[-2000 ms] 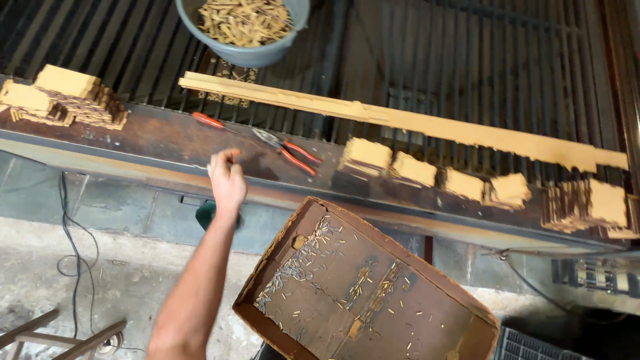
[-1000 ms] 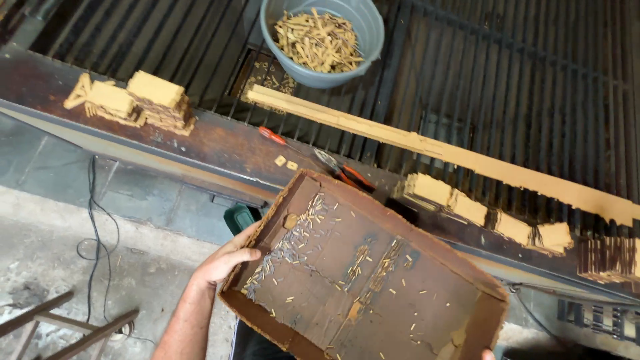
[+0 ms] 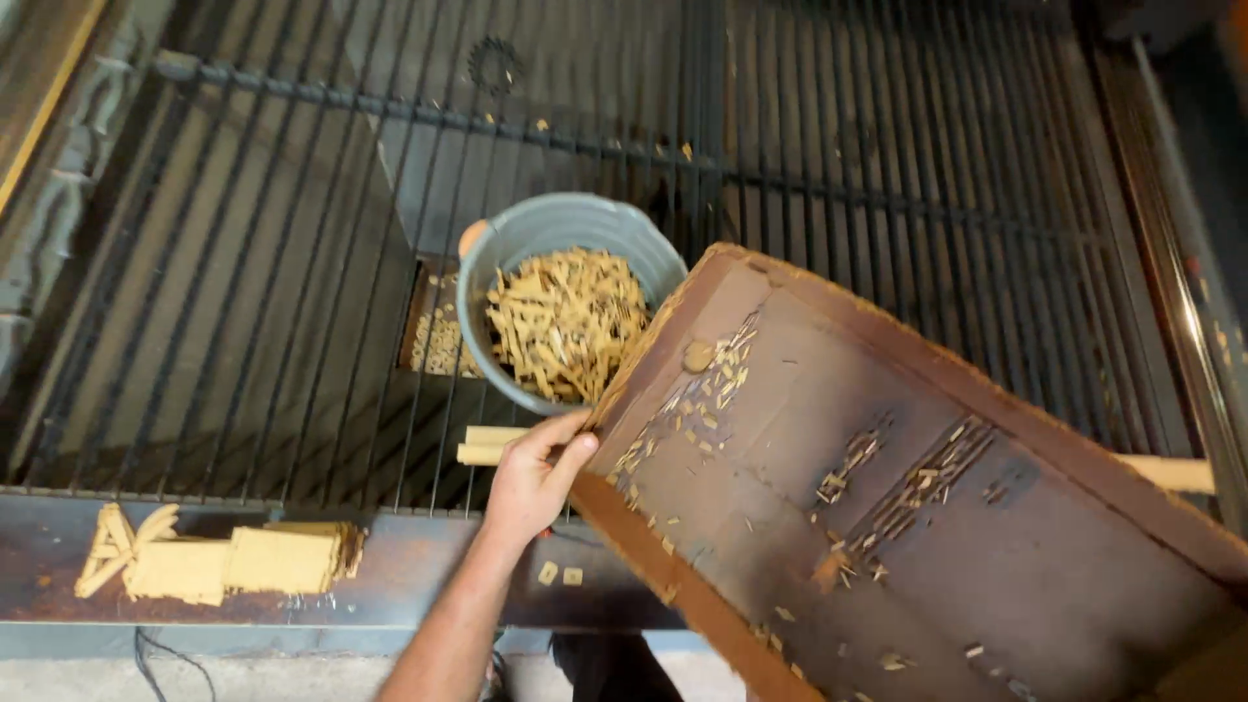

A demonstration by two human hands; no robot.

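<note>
My left hand (image 3: 542, 474) grips the left corner of a shallow brown cardboard box (image 3: 741, 507), thumb inside the wall. The box is tilted, and many small tan and dark cut pieces (image 3: 717, 385) lie on its floor. Its upper left corner meets the rim of a grey plastic bucket (image 3: 639, 234) in the view. Thin tan offcuts (image 3: 565, 322) fill the lower part of the bucket, which stands on a slatted metal grate. My right hand is out of the frame.
Stacks of tan flat plates (image 3: 283, 561) and narrow strips sit on the dark bench ledge (image 3: 419, 575), with two small tan pieces (image 3: 572, 576) nearby. Long tan strips (image 3: 487, 446) lie on the grate (image 3: 292, 292). A small tray of bits (image 3: 439, 336) is left of the bucket.
My left hand went from bare over the ledge to holding the box. The box has moved from in front of the ledge to beside the bucket, over the grate. The view has shifted.
</note>
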